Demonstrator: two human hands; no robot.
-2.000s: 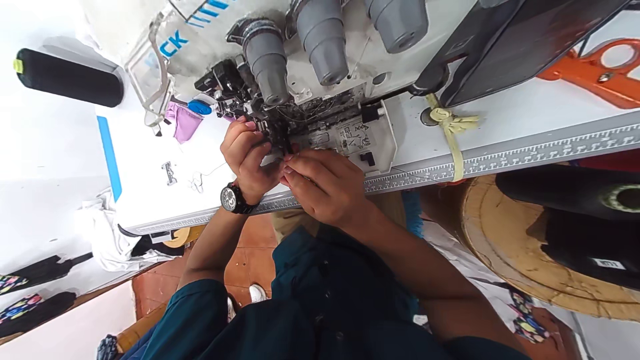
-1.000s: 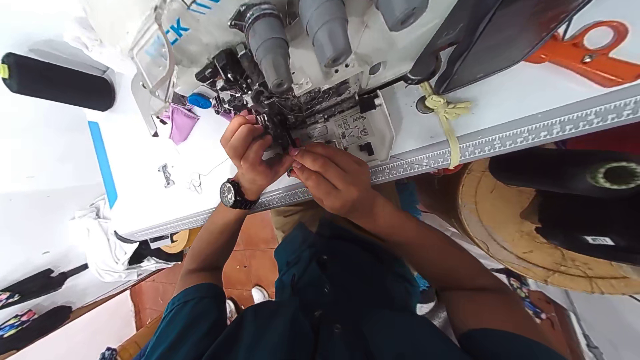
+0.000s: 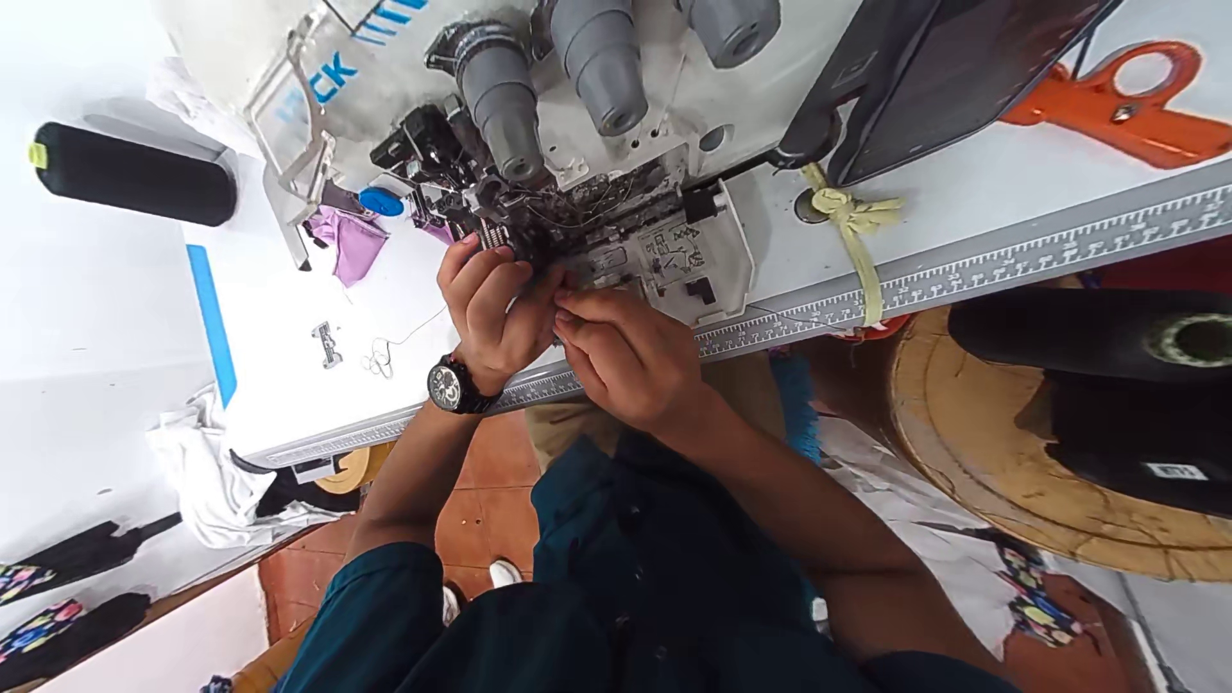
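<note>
An industrial overlock sewing machine (image 3: 616, 144) stands on the white table, its front cover (image 3: 707, 255) swung down and the looper area exposed. My left hand (image 3: 491, 308), with a black watch (image 3: 460, 385) on the wrist, has bent fingers at the mechanism near the needle area. My right hand (image 3: 630, 356) is beside it, thumb and forefinger pinched together close to my left fingertips. What the fingers pinch is too small or hidden to tell. A small metal part (image 3: 327, 345) and a loose thread (image 3: 380, 358) lie on the table to the left.
A black thread cone (image 3: 135, 173) lies at the left, near lilac fabric (image 3: 354, 241). Orange-handled scissors (image 3: 1126, 111) rest at the far right. A measuring tape (image 3: 1059, 245) runs along the table's front edge, with a yellow cloth tie (image 3: 857, 226) over it. More black cones (image 3: 1088, 332) sit lower right.
</note>
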